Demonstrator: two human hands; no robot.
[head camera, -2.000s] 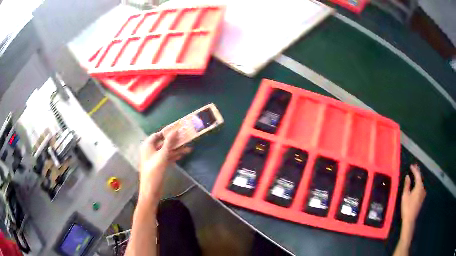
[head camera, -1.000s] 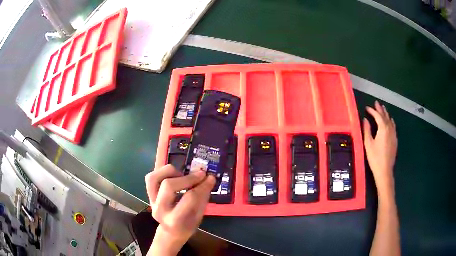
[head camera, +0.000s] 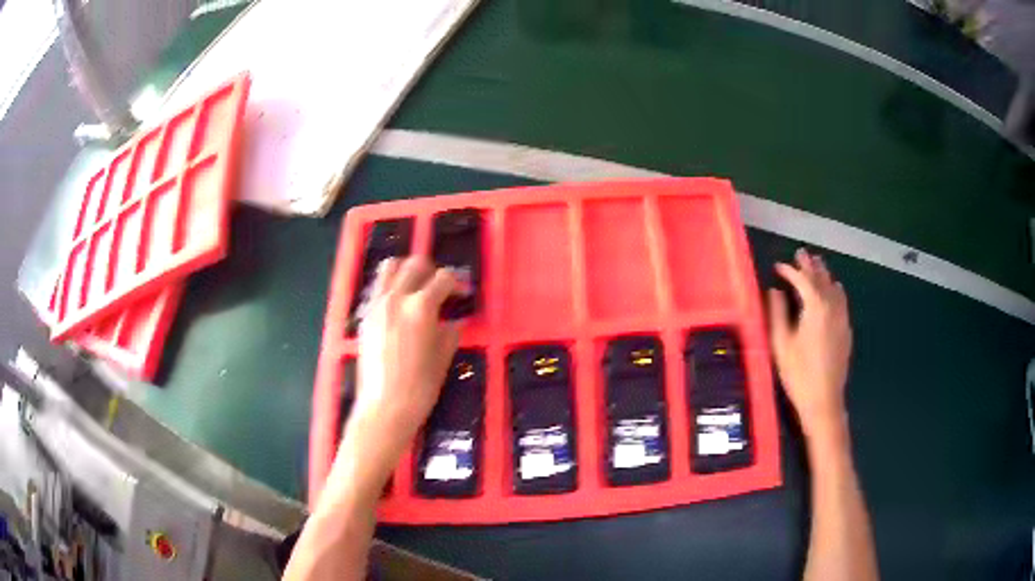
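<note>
The red-pink phone tray (head camera: 545, 505) lies in front of me. Several black mobile phones (head camera: 541, 420) lie back side up in its near row. Two more are in the far row's left pockets; the other three far pockets are empty. My left hand (head camera: 411, 335) is over the tray's left part, its fingertips on the lower end of the phone (head camera: 459, 244) in the second far pocket. It partly hides that phone, the one to its left and the near left one. My right hand (head camera: 811, 335) is beside the tray's right edge, fingers apart, holding nothing.
Two loose empty trays (head camera: 153, 216) lie overlapped at left, beside a large white board (head camera: 306, 91). Below left is part of a pale machine with a red emergency stop (head camera: 163, 546). A pale strip (head camera: 477, 153) crosses the green-matted bench (head camera: 636, 85).
My left hand turned the phone from its gold face to its black back, then lowered it into the second far pocket. My view swung right to the tray. My right hand stayed beside the tray.
</note>
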